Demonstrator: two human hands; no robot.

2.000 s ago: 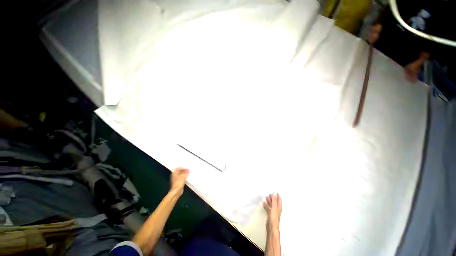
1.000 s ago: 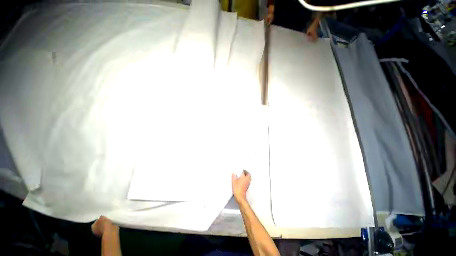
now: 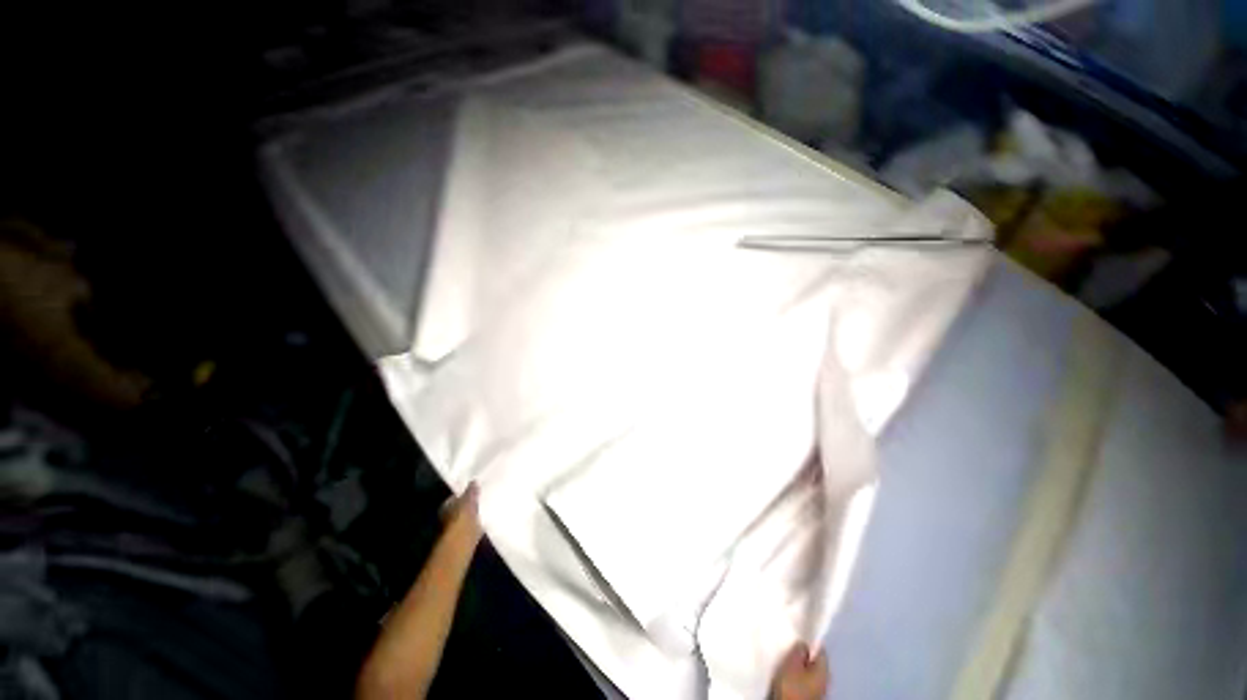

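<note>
A large white cloth [image 3: 643, 328], partly glare-bleached, lies over the table, with raised, rumpled folds at its right side. My left hand [image 3: 462, 509] is closed on its near edge, left of centre. My right hand [image 3: 803, 673] is low in the picture, cut off by the bottom edge, and grips the cloth's right part at a fold. Its fingers are only partly visible. A dark slit-like line shows in the cloth between my hands.
Right of the cloth lie a smooth pale blue-grey surface [image 3: 930, 438] and a tan strip [image 3: 1053, 506]. A thin dark line crosses the cloth's far part. Dim heaped materials [image 3: 123, 561] lie at the left. A blurred skin-toned patch shows at the far right edge.
The cloth's right part has been drawn left and gathered into folds, uncovering the blue-grey surface and tan strip. The brown strip and the other person's two hands no longer show clearly. The view has turned.
</note>
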